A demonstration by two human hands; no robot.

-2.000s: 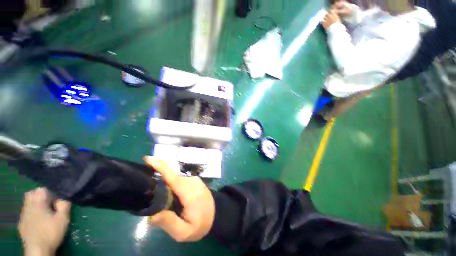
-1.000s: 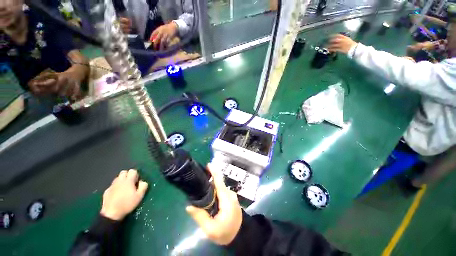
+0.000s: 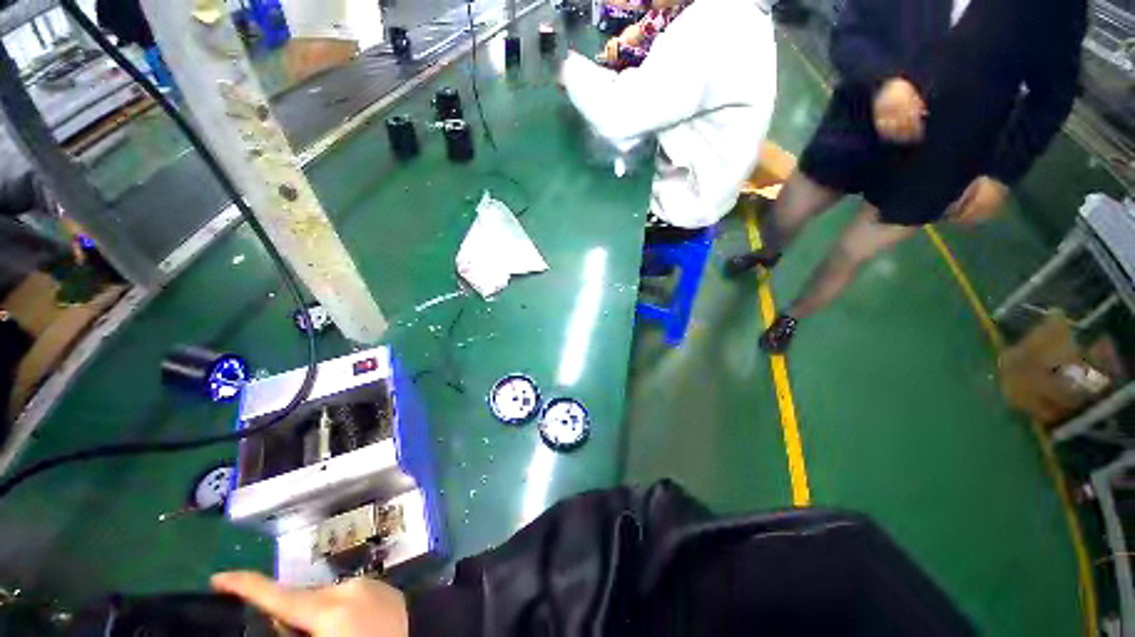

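My right hand (image 3: 330, 606) is at the bottom edge, partly cut off, closed around the black electric screwdriver (image 3: 162, 612), which runs left along the frame's bottom. My left hand is not in view. The white and blue screw feeder (image 3: 317, 475) stands just beyond my right hand, its top open with a dark interior. Two round units, black-rimmed with white insides, lie to its right: one (image 3: 514, 398) and another (image 3: 564, 424) side by side. Another round unit (image 3: 213, 487) lies left of the feeder.
A black cylindrical housing (image 3: 199, 371) with a blue-lit end lies beyond the feeder. A pale post (image 3: 268, 174) and black cord (image 3: 249, 212) slant over the bench. A whitish bag (image 3: 495, 249) lies behind. A person in white (image 3: 709, 100) sits alongside; another in dark clothes (image 3: 952, 112) stands in the aisle.
The view has swung right and up along the bench. My left hand has left the picture. My right hand and the screwdriver now sit at the bottom edge. The standing person has come into view.
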